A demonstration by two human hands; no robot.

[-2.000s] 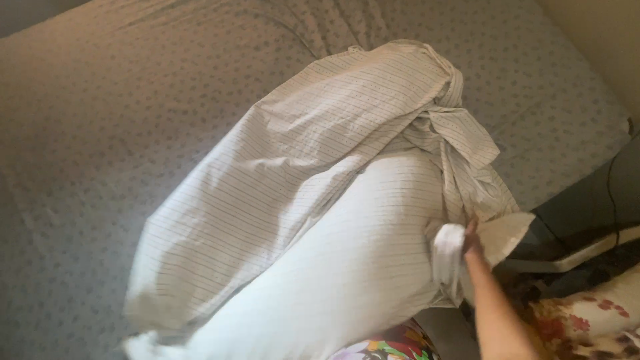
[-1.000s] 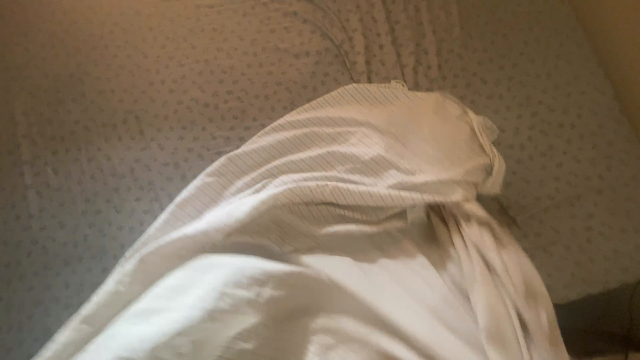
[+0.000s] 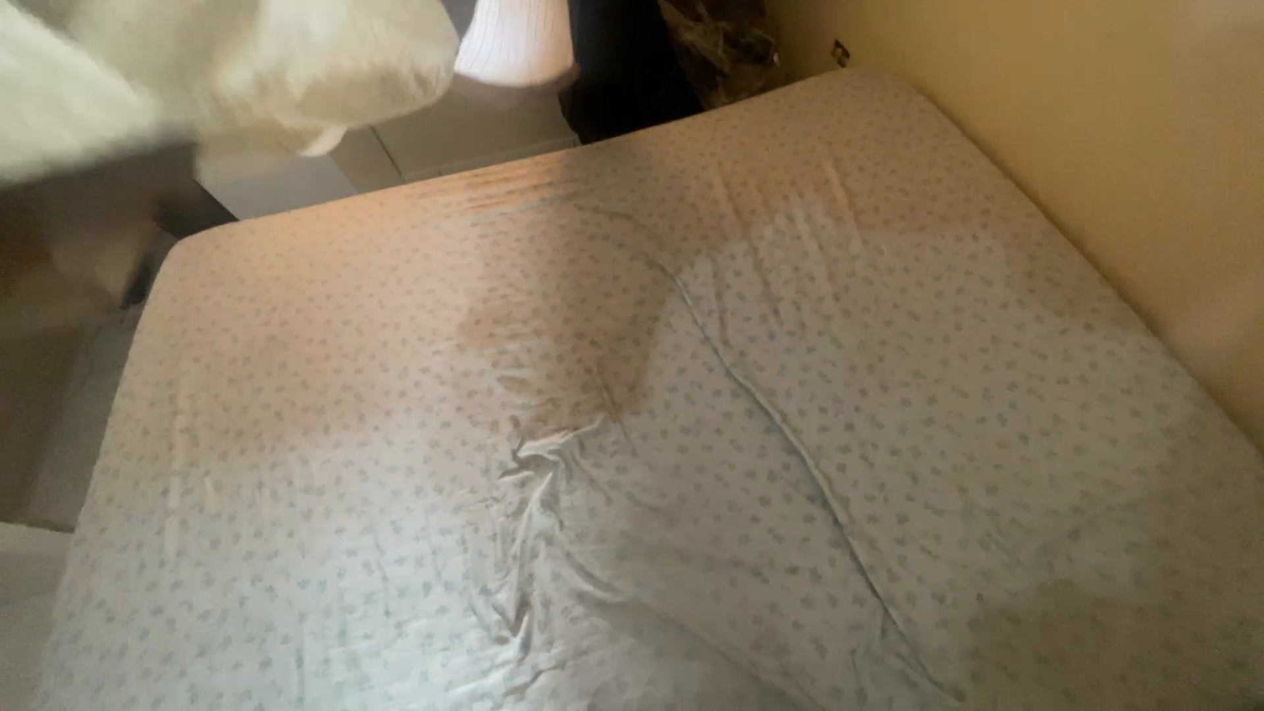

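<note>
Across most of the view lies a mattress in a pale fitted sheet (image 3: 375, 375) with a small print; the sheet is creased near its middle and has a long fold to the right. A blurred, pale bundle of cloth (image 3: 326, 59) hangs at the upper left, above the far edge of the mattress. Neither my left hand nor my right hand shows, so whether either one holds the cloth cannot be seen.
A beige wall (image 3: 1116, 148) runs along the right side of the mattress. Beyond the far edge stand a lit white lampshade (image 3: 516, 39), a dark object (image 3: 632, 74) and a pale cabinet-like surface (image 3: 474, 128). Floor (image 3: 84, 425) shows at the left.
The striped cloth and white bulky piece that lay on the bed are off it; pale cloth is now at the upper left. The hand seen earlier is out of view. The view has swung strongly.
</note>
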